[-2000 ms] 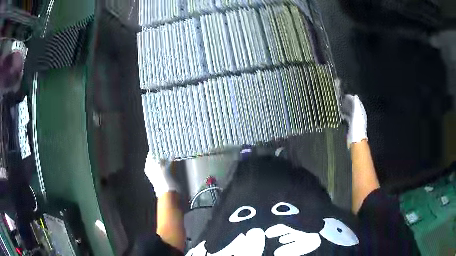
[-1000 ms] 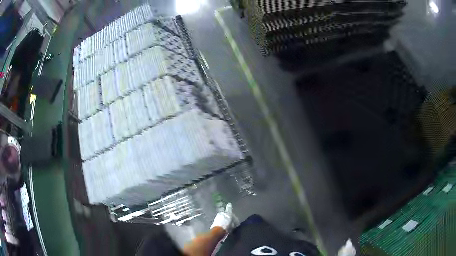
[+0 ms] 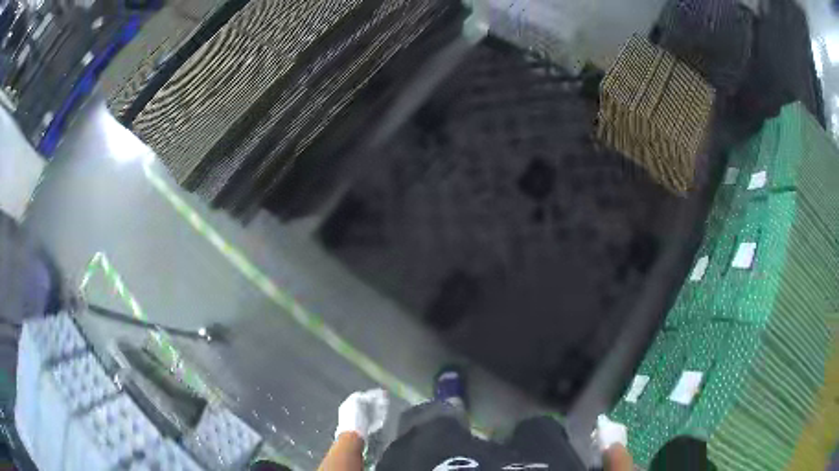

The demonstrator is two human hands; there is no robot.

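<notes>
A black plastic pallet (image 3: 515, 221) lies on the floor in front of me. A tan ribbed stack (image 3: 653, 110) stands at its far right corner. My left hand (image 3: 362, 414), in a white glove, is low at the bottom centre, fingers loosely bent, with nothing visible in it. My right hand (image 3: 610, 432), also gloved, is small and blurred at the bottom edge, right of centre, and appears empty. Both hands are apart from the pallet and stacks.
Tall green stacks with white labels (image 3: 764, 304) stand along the right. A long tan-and-dark ribbed stack (image 3: 267, 87) stands at upper left. White-grey PCB panel stacks (image 3: 87, 396) show at lower left. A green-yellow line (image 3: 285, 299) crosses the floor. My shoe (image 3: 450, 384) is at the pallet's near edge.
My view has turned right, from the loaded wire cart to the pallet. The panel stacks have shifted to the lower left. My hands have left the panel stack they were on two seconds ago.
</notes>
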